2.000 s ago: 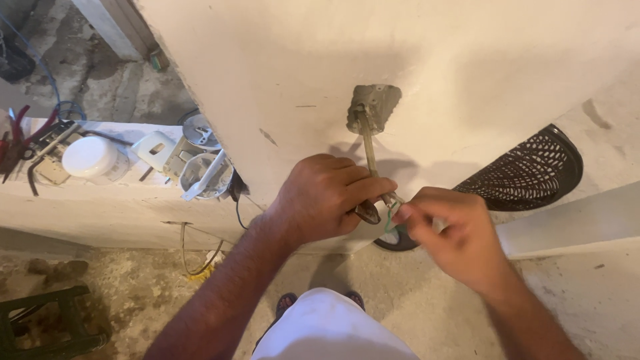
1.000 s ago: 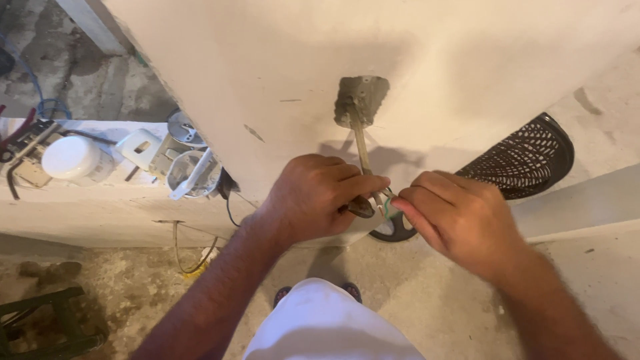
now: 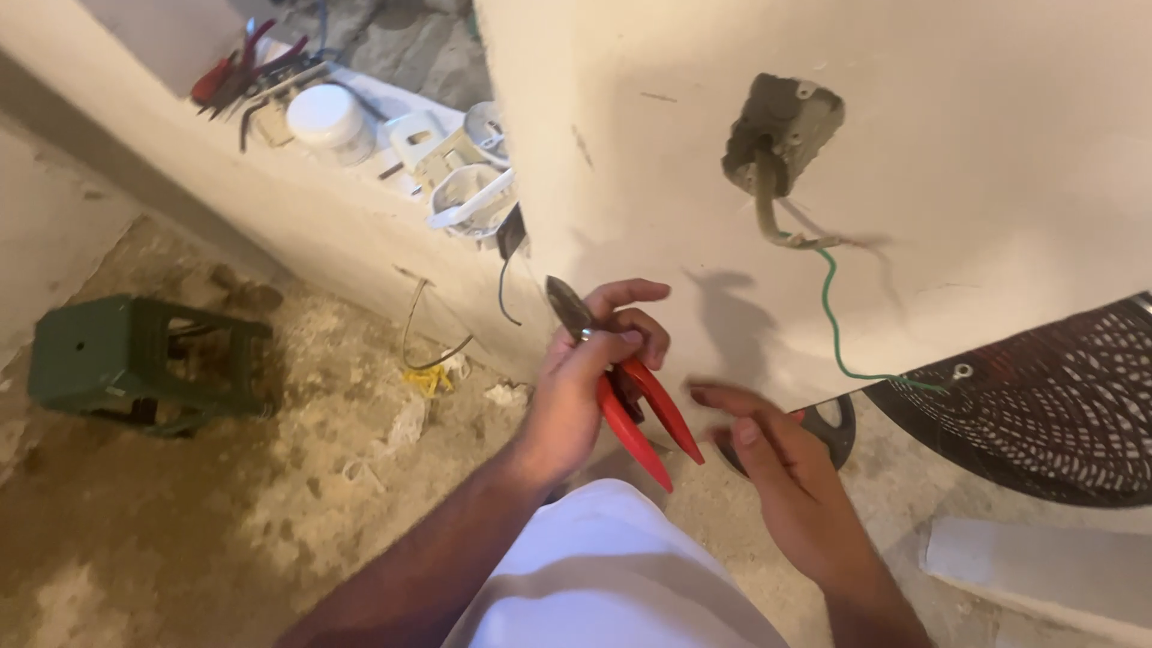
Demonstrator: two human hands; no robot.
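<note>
My left hand (image 3: 598, 360) holds a pair of red-handled pliers (image 3: 637, 418), jaws pointing up and to the left, handles apart. My right hand (image 3: 778, 450) is empty and slightly blurred, its fingers apart, just right of the pliers' handles. Above it, a sheathed electrical cable (image 3: 767, 202) comes out of a recessed wall box (image 3: 783, 126) set in the pale wall and bends to the right. From its stripped end a green wire (image 3: 833, 310) hangs down and curves right, in front of a black perforated chair back (image 3: 1044, 405). Neither hand touches the cable.
On the ledge at upper left lie red-handled tools (image 3: 243, 72), a white-lidded jar (image 3: 328, 121) and white plastic fittings (image 3: 468, 193). A green plastic stool (image 3: 135, 364) is on the stained floor, near yellow scraps (image 3: 427, 380). A pale slab (image 3: 1035, 562) is at lower right.
Both hands have come away from the cable end, which they held before. The green wire now hangs loose at length. The pliers show fully in my left hand. The view has shifted.
</note>
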